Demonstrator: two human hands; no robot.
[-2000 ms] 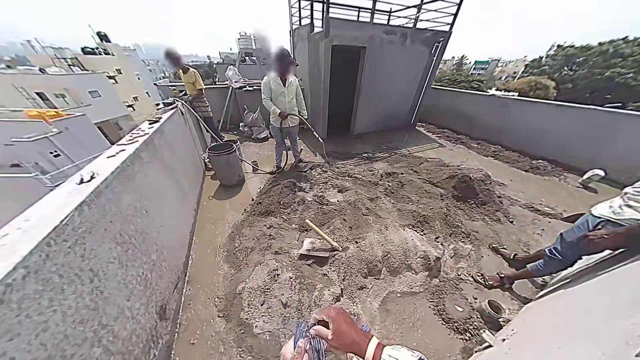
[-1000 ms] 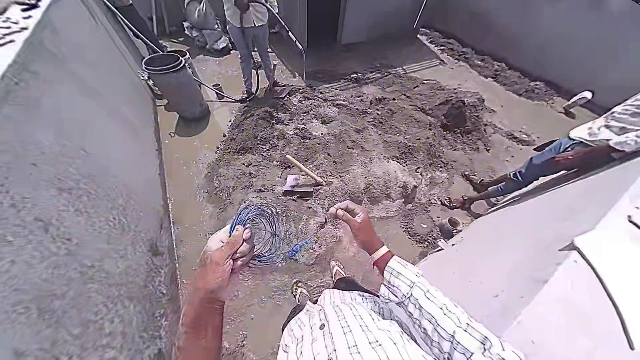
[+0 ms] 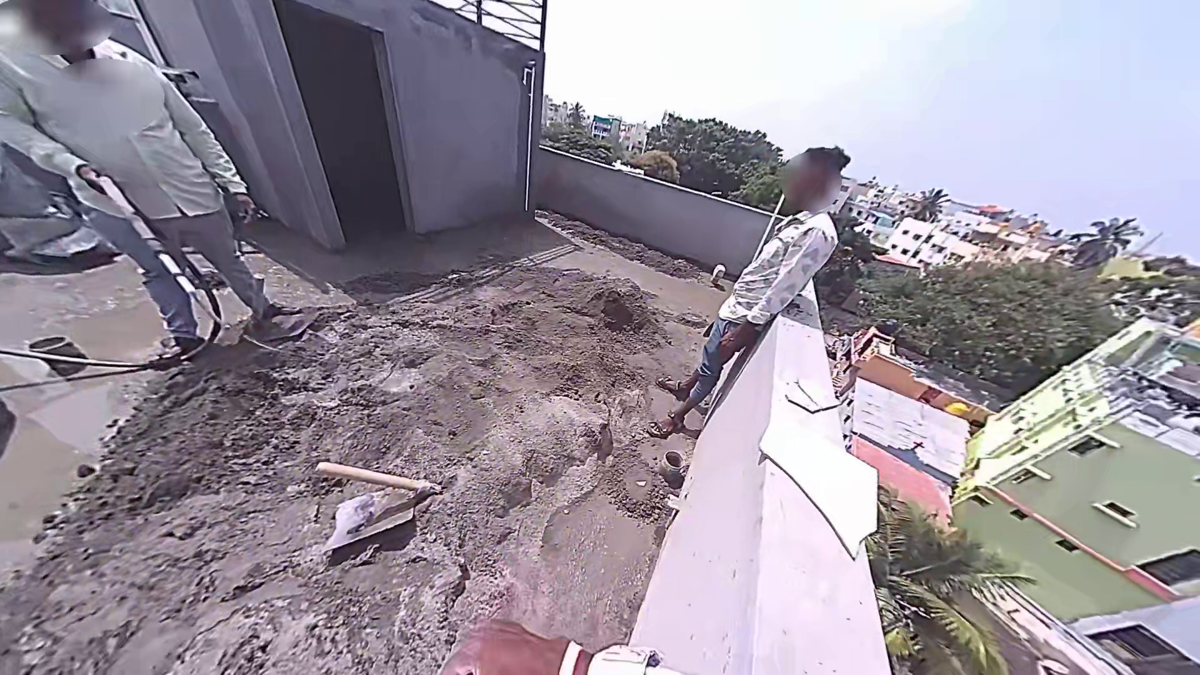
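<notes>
Only the back of my right hand point(image 3: 511, 649) and its wrist, with a white and red band, show at the bottom edge of the head view; its fingers are cut off. My left hand is out of view. Beyond my right hand, up and to the left, a hoe point(image 3: 375, 516) with a wooden handle and a metal blade lies on a wide heap of wet sand or mortar mix point(image 3: 525, 403). The coil of blue wire or cord is not visible.
At left, a person point(image 3: 122, 159) holds a hose point(image 3: 150, 234). Another person point(image 3: 778, 272) leans on the right parapet point(image 3: 750, 525), where a white sheet piece point(image 3: 825, 478) lies. A small round pot point(image 3: 673, 463) stands near its foot. A doorway point(image 3: 347, 122) opens behind the heap.
The view has swung up and to the right. My left hand and the blue coil, seen a second ago, have left the view. My right hand now shows only at the bottom edge.
</notes>
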